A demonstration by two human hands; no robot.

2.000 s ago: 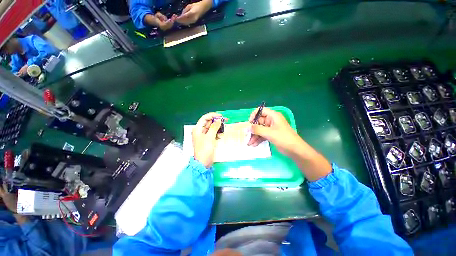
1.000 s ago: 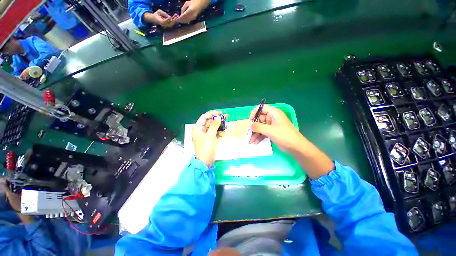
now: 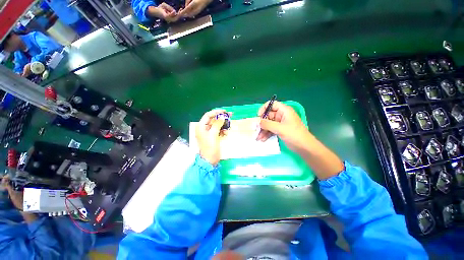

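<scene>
My left hand (image 3: 209, 133) holds a small dark module (image 3: 224, 121) in its fingertips, over the left part of the green tray. My right hand (image 3: 279, 122) holds thin dark tweezers (image 3: 270, 104) like a pen, a little to the right of the module and not touching it. The tweezers' tip is too small to make out. A white to pale yellow backing sheet (image 3: 244, 146) lies across the light green tray (image 3: 264, 175), under both hands. Any small piece at the tips cannot be told.
A black blister tray (image 3: 379, 139) with silver modules stands on the right. On the left are a black fixture (image 3: 145, 133) with red-tipped clamps, a white control box (image 3: 45, 200) with red wires and a long white sheet (image 3: 155, 185). People in blue smocks sit across the bench and at left.
The view has shifted slightly. The module in my left hand has turned and shows more of its face. My right hand stays near the sheet with the tweezers.
</scene>
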